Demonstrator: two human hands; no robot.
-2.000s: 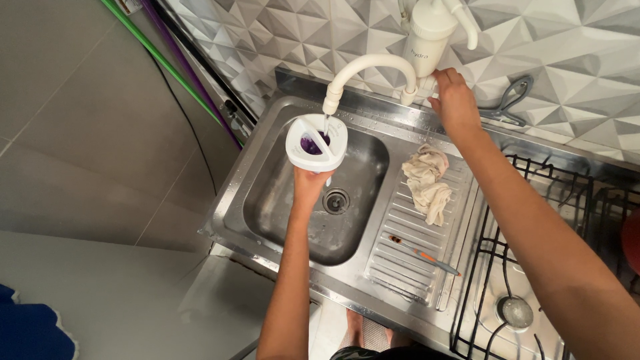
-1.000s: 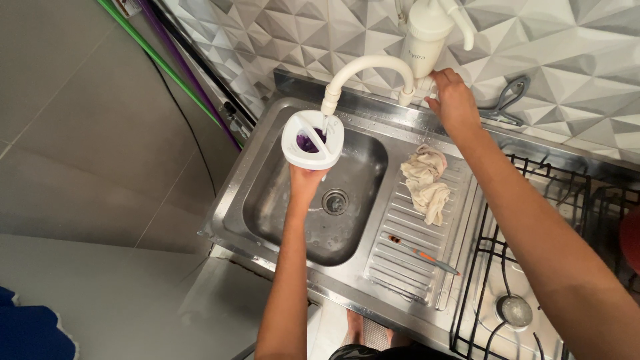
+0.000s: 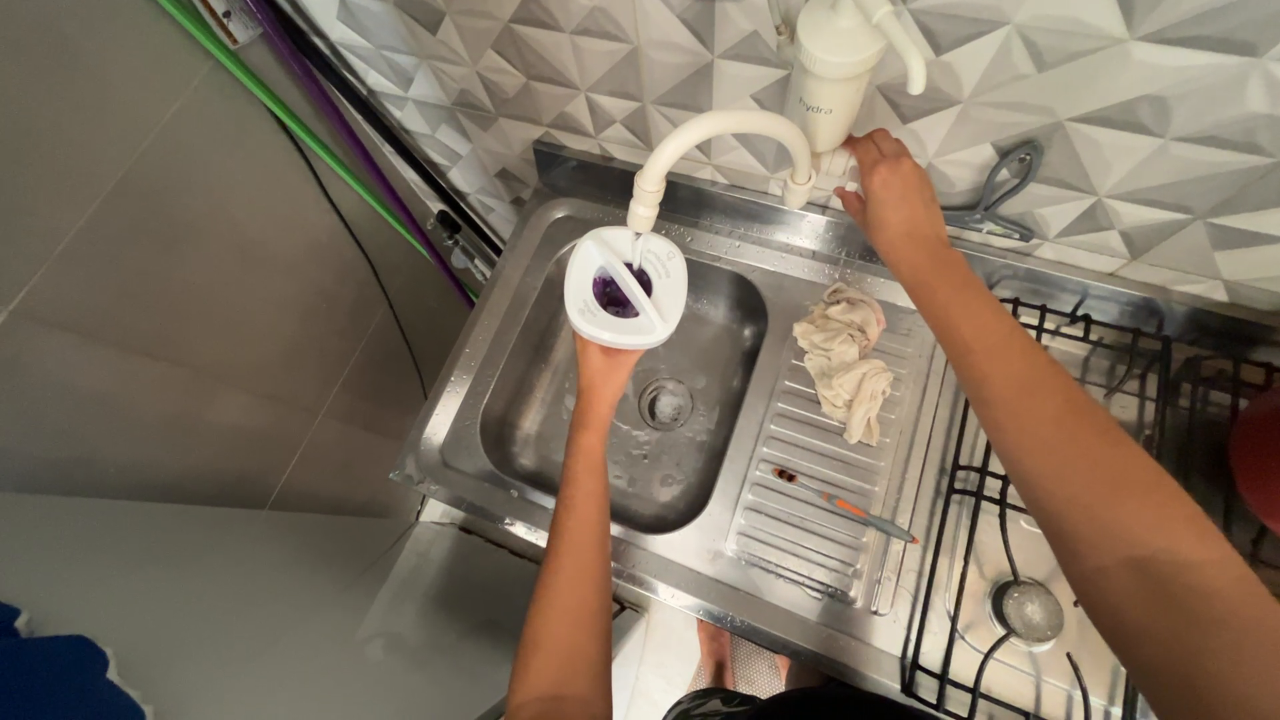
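My left hand (image 3: 606, 362) holds a white plastic container (image 3: 626, 288) from below, above the steel sink basin (image 3: 620, 450). The container's round opening is crossed by a bar and shows purple inside. A thin stream from the cream faucet (image 3: 725, 125) runs into it. My right hand (image 3: 890, 190) is at the wall by the faucet's base, just under the white water filter (image 3: 832, 90); its fingertips are at a small white part, and whether they grip it I cannot tell.
On the ribbed drainboard (image 3: 800, 540) lie a crumpled beige cloth (image 3: 845, 360) and a toothbrush (image 3: 850, 508). A grey-handled tool (image 3: 995, 200) rests against the tiled wall. The gas stove (image 3: 1030, 610) with black grates is at right; green and purple poles (image 3: 330, 130) lean at left.
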